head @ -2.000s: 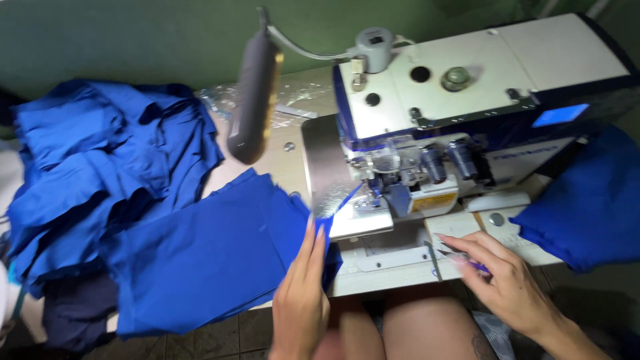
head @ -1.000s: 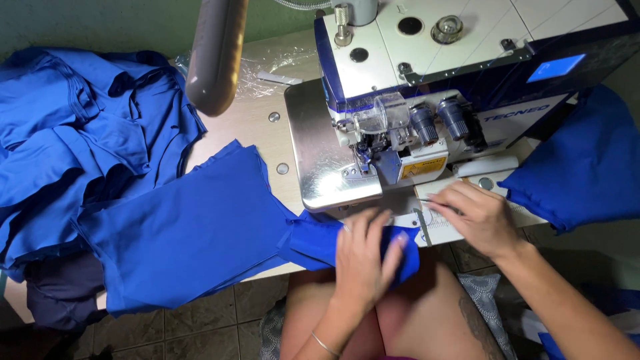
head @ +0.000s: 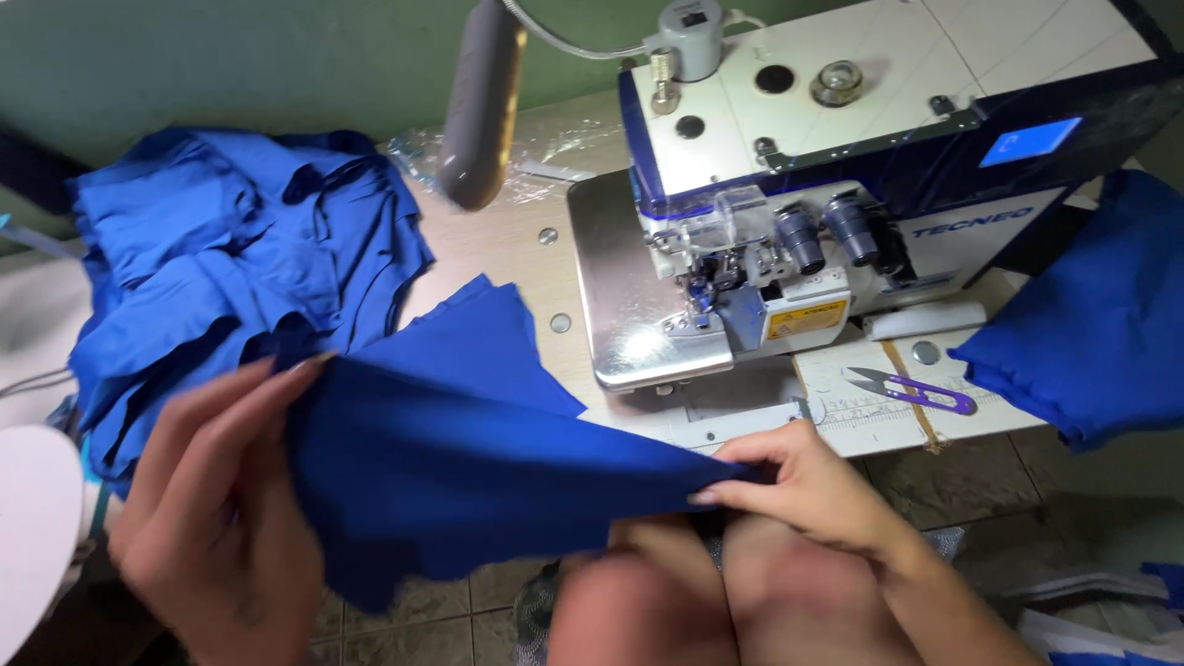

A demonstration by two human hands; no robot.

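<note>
Between my two hands a blue fabric piece (head: 481,472) is stretched in the air above my lap. My left hand (head: 227,499), slightly blurred, pinches its upper left corner. Its narrow right end is held between the thumb and fingers of my right hand (head: 795,481). Behind it, a flat stack of blue fabric (head: 481,342) lies on the table, partly hidden. The Tecneo overlock sewing machine (head: 740,277) stands beyond my right hand, with no fabric visible under its presser foot. Purple-handled thread snips (head: 916,390) lie on the table edge near the machine.
A heap of blue fabric (head: 250,240) covers the table's left part. A lamp (head: 481,111) hangs over the back. More blue fabric (head: 1101,314) drapes at the right edge. A white roll (head: 925,320) lies beside the machine. Clear plastic (head: 555,153) sits behind.
My right hand has let go of the snips, which now lie on the table. The small blue piece under my left hand is lifted and spread between both hands. My left hand has moved left.
</note>
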